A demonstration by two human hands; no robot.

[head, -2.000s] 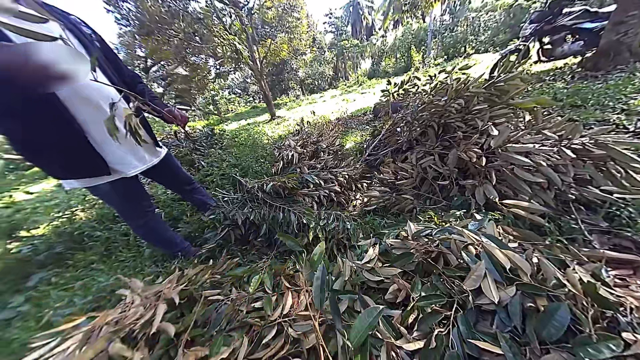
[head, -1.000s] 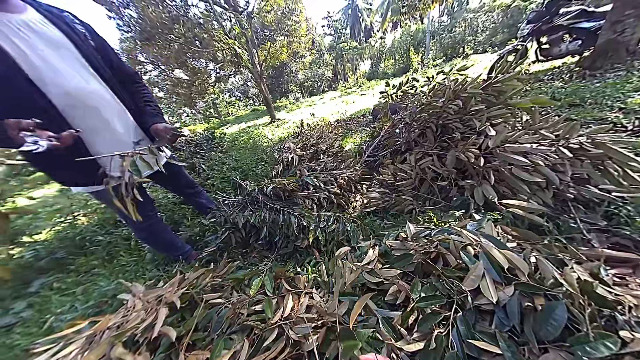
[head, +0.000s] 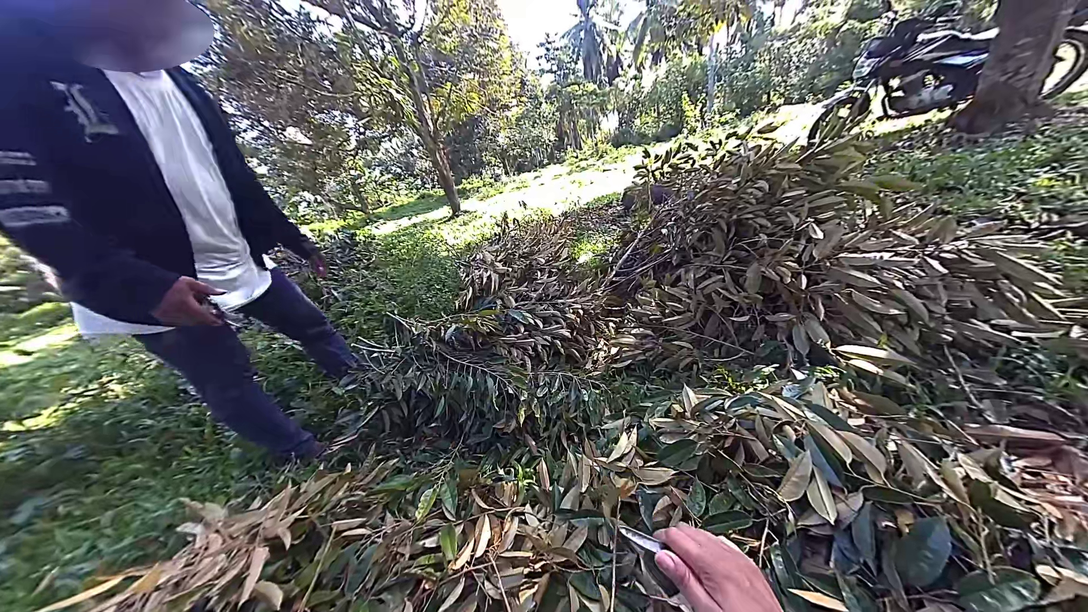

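Note:
My right hand [head: 718, 571] reaches in at the bottom, right of centre, closed on a small metal cutting tool, likely pruning shears; its pale blade [head: 639, 538] points up and left, and its handles are hidden by the fingers. The blade is over a heap of cut leafy branches [head: 510, 531], close to thin stems, though I cannot tell if it touches one. The leaves are partly green, partly brown. My left hand is out of the frame.
A person in a dark jacket [head: 127, 204] stands at the left, a small tool near one hand. Bigger piles of leafy branches [head: 765, 263] lie beyond. A motorcycle [head: 926, 76] stands behind a tree trunk [head: 1016, 68] at upper right. A thinner tree [head: 438, 153] rises behind the piles.
My right hand has come into view at the bottom with the metal tool. The other person no longer holds up the leafy twig seen one second ago, and their arms are lower.

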